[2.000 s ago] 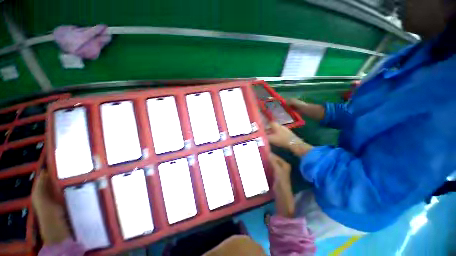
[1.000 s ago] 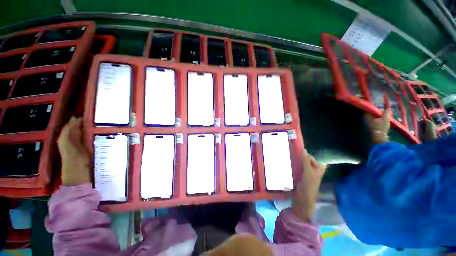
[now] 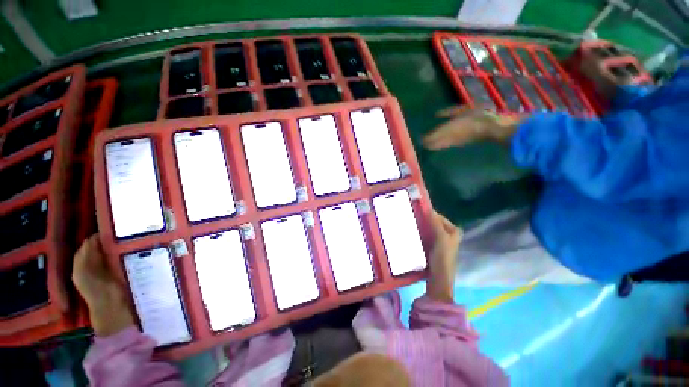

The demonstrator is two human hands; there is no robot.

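Note:
A red-orange phone tray (image 3: 257,224) with two rows of pockets is held up in front of me, its right side higher than its left. Each pocket holds a smartphone (image 3: 270,165) with a lit white screen. The two phones at the left end show faint grey text lines, such as the lower one (image 3: 158,296). Small barcode labels (image 3: 301,194) sit beside the phones. My left hand (image 3: 102,287) grips the tray's left edge, and my right hand (image 3: 443,255) grips its right edge. The fingers under the tray are hidden.
Stacked trays (image 3: 64,227) of dark-screen phones stand at the left. Another dark-phone tray (image 3: 261,45) lies beyond the held tray. A tray (image 3: 521,79) lies at the upper right on the dark green surface. A person in a blue smock (image 3: 604,166) reaches in from the right.
The held tray has shifted left and slightly down in view and turned a little. The tray at the right now lies flat, and the other person's hand is off it.

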